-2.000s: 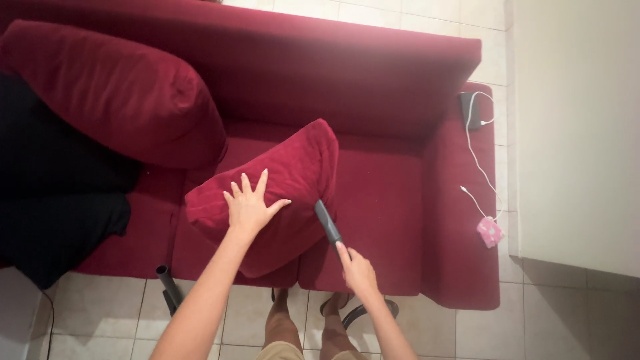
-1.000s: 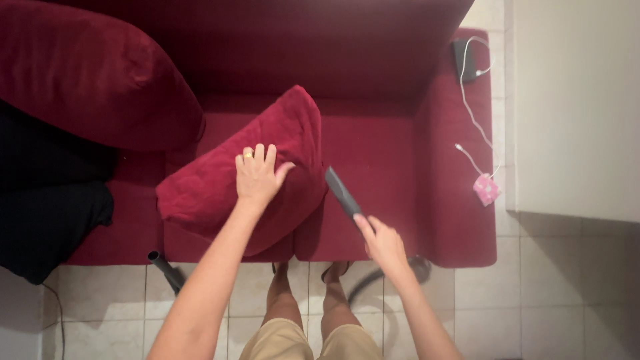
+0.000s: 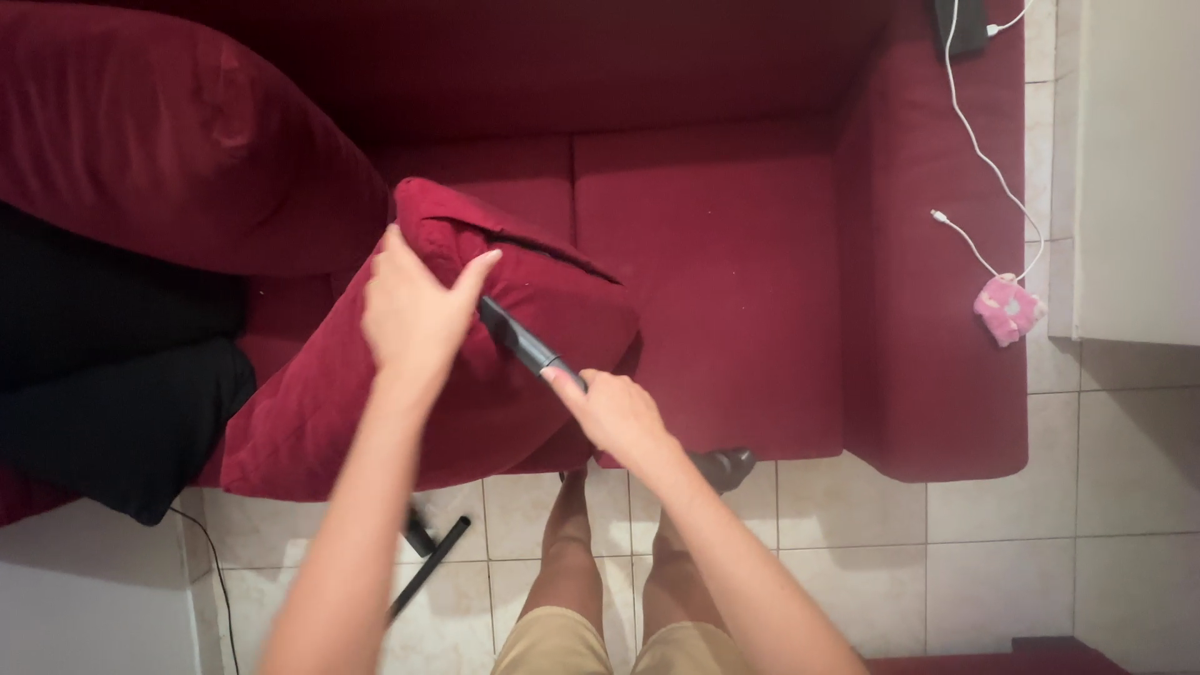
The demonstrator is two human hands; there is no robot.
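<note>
A red sofa cushion [image 3: 553,319] lies tilted on the seat of a red sofa [image 3: 712,281], a dark slit or fold running along its upper edge. On its upper left part rests my left hand [image 3: 417,305], thumb spread from the fingers; some fingers are hidden, and whether they grip the fabric is unclear. My right hand [image 3: 614,412] is closed around a dark grey crevice nozzle [image 3: 525,342], apparently of a vacuum cleaner. The nozzle's tip is at the cushion's face, just right of my left thumb; contact cannot be told.
A large red cushion [image 3: 187,131] and black cushions [image 3: 103,375] fill the left side. Black tubes [image 3: 427,567] are by the tiled floor's left part. A white cable [image 3: 984,150], a black box [image 3: 961,23] and a pink pouch [image 3: 1008,307] lie on the right armrest.
The cushion has turned, and the slit or fold on it now shows. My left hand has moved to its upper left part. The nozzle, right of the cushion before, is now over it.
</note>
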